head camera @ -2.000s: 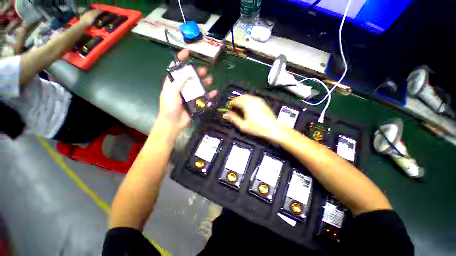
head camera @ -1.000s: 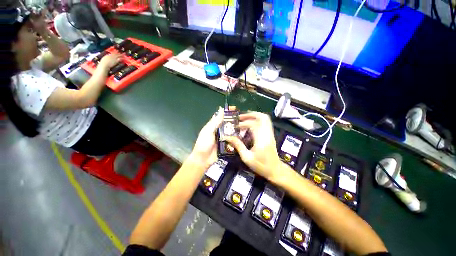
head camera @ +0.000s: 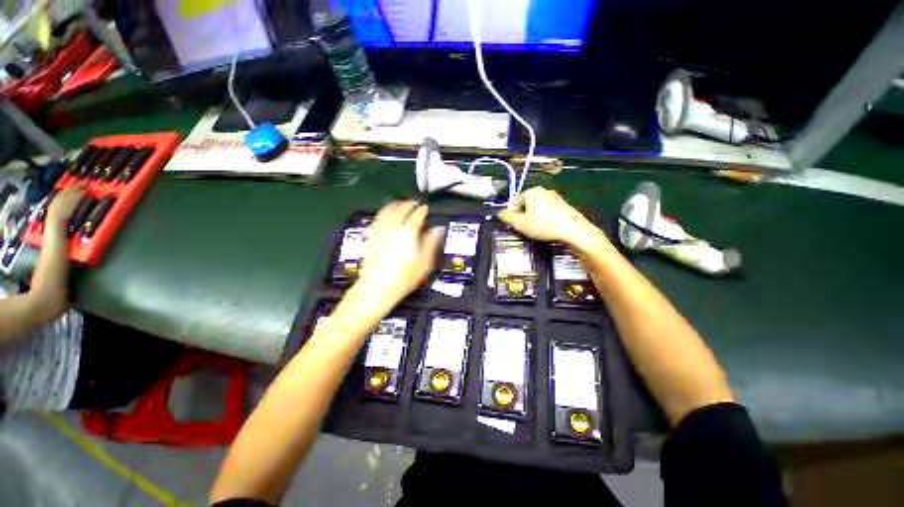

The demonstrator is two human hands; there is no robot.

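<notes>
The black tray point(head camera: 446, 434) holds two rows of black devices, most with white labels and gold round spots, such as the front-row device point(head camera: 443, 356). My left hand point(head camera: 396, 248), blurred, is over the back row, thumb and fingers apart; no object shows in it, and it hides part of the row. My right hand point(head camera: 547, 215) has its fingertips closed on the lower end of the white cable point(head camera: 528, 149), at the top edge of a labelled back-row device point(head camera: 513, 265). The plug is hidden by the fingers.
Barcode scanners lie behind the tray point(head camera: 451, 178), to its right point(head camera: 669, 233) and on the shelf point(head camera: 699, 114). A mouse point(head camera: 621, 134), bottle point(head camera: 347, 64) and blue puck point(head camera: 265, 141) are at the back. A person's hand point(head camera: 65, 205) is at the red tray point(head camera: 149, 188).
My hands have separated from the device they held together. My left hand is over the back row, my right at the cable end. The view has turned right; the cabled device now shows a white label.
</notes>
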